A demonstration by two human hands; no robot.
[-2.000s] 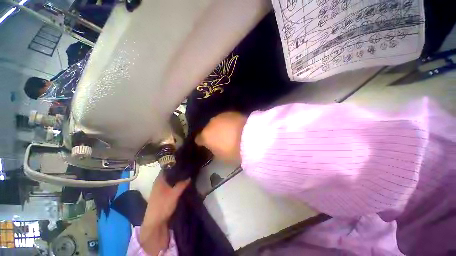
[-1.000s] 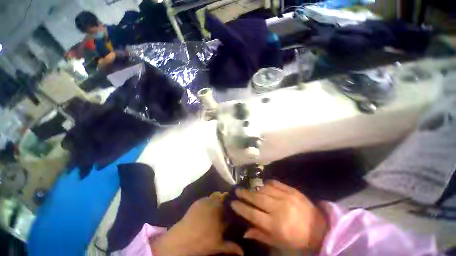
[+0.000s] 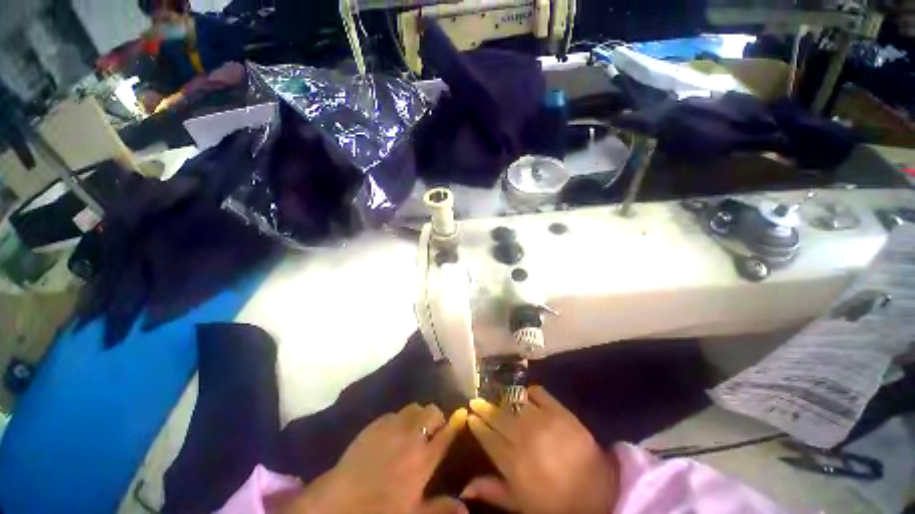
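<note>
A dark garment panel (image 3: 632, 379) lies under the head of the cream-white sewing machine (image 3: 642, 266) and spreads left below it. My left hand (image 3: 386, 457) presses flat on the dark cloth just left of the needle area. My right hand (image 3: 547, 457) lies on the cloth beside it, fingertips next to the ridged tension knob (image 3: 515, 398). The fingertips of both hands nearly meet below the machine head. The needle and presser foot are mostly hidden. A separate dark cut piece (image 3: 236, 402) lies left of my left hand.
A blue board (image 3: 120, 402) is at the left. Dark cloth heaps (image 3: 181, 226) and a clear plastic bag (image 3: 346, 125) lie behind. A printed sheet (image 3: 828, 351) hangs over the arm at right, with dark snips (image 3: 833, 463) below. A masked person (image 3: 186, 60) sits at back left.
The head view has swung from a steep sideways tilt to upright and steadied. My hands have come side by side on the cloth; my left hand's fingers now lie flatter by the needle area.
</note>
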